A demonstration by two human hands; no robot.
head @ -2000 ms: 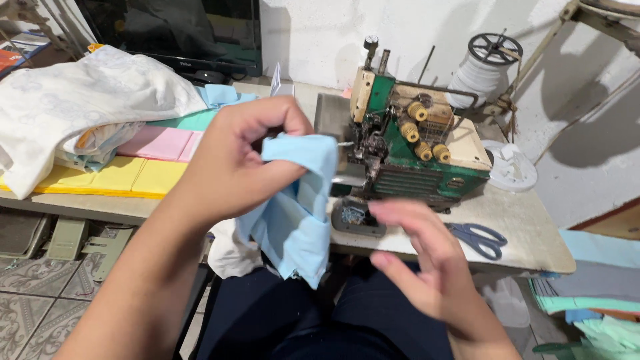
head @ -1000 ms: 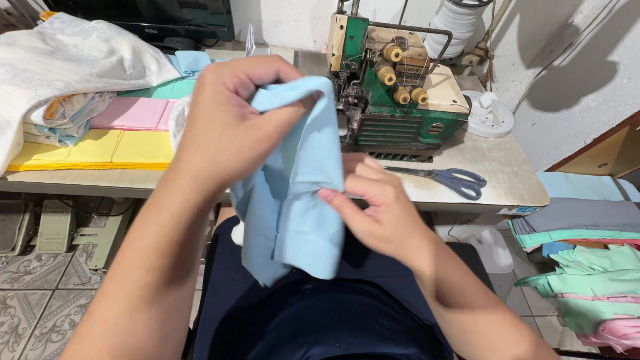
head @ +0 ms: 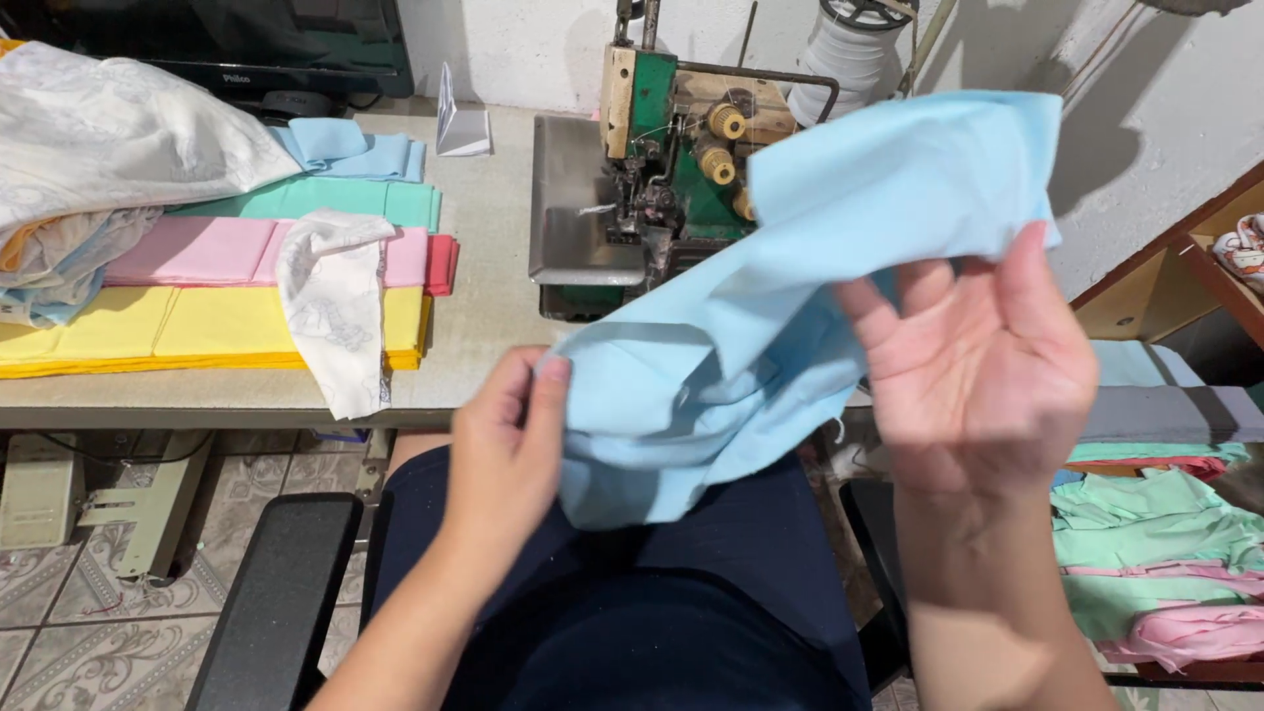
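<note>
A light blue piece of fabric (head: 711, 336) is stretched slantwise between my two hands above my lap. My left hand (head: 513, 425) pinches its lower left edge between thumb and fingers. Palm up, my right hand (head: 973, 365) grips the raised right end, with the thumb at the edge and some fingers hidden behind the cloth. Behind the fabric stands a green overlock sewing machine (head: 652, 188), partly covered by it. A short white thread end lies over the machine's metal plate (head: 583, 237).
Folded yellow (head: 227, 326), pink and green fabrics lie on the table's left, with a white printed cloth (head: 128, 138) over them and a small white printed piece (head: 341, 306). Chair armrests (head: 281, 592) flank my lap. More fabric (head: 1145, 523) is stacked at right. A thread cone (head: 849, 59) stands behind.
The blue fabric, hanging bunched a second ago, is now spread out between my hands. My right hand has risen and turned palm up. My left hand has moved lower.
</note>
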